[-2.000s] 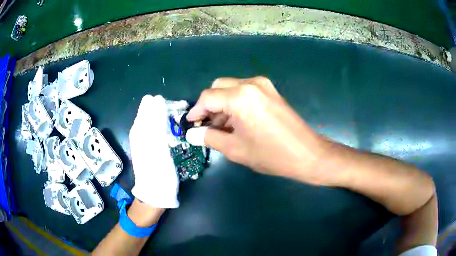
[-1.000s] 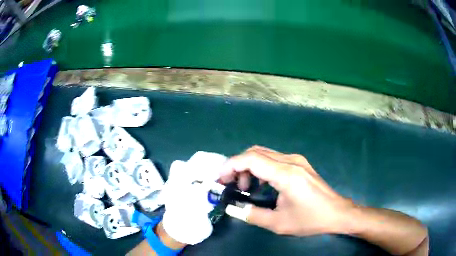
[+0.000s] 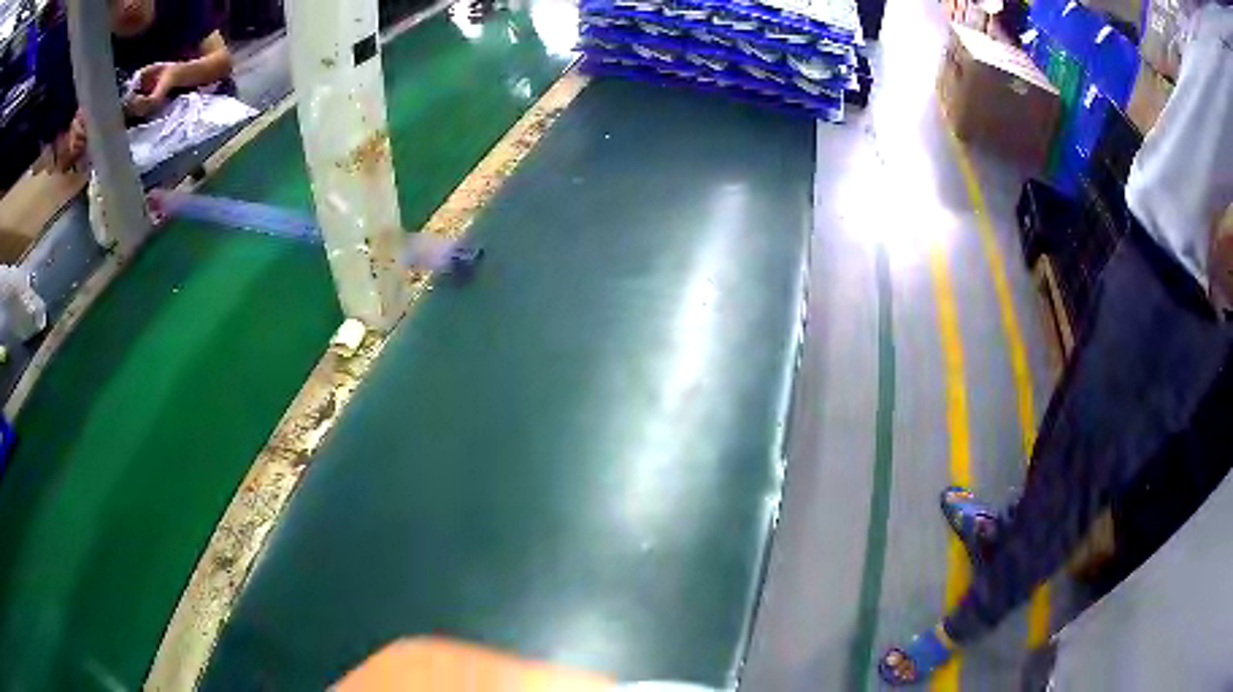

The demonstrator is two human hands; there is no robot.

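Neither of my hands shows. A blurred patch of bare skin, probably my right forearm, is cut off by the bottom edge, with a sliver of white beside it. The dark green bench surface (image 3: 541, 406) lies in front of me and runs away towards the back. The worn, paint-chipped ledge (image 3: 277, 466) runs along its left side, with the bright green conveyor belt (image 3: 149, 406) beyond. The white housings and the circuit board are out of the picture.
A chipped white post (image 3: 349, 162) stands at the ledge, with a long translucent strip (image 3: 250, 214) by it. Blue corrugated trays (image 3: 717, 54) are stacked at the bench's far end. A person (image 3: 1082, 406) stands in the right aisle near a cardboard box (image 3: 998, 92). Another person's hands (image 3: 162, 81) show across the belt.
The view has swung right and up along the bench. Both hands, the black piece, the board and the housing heap have left the picture. The post, trays, aisle and people have come into view.
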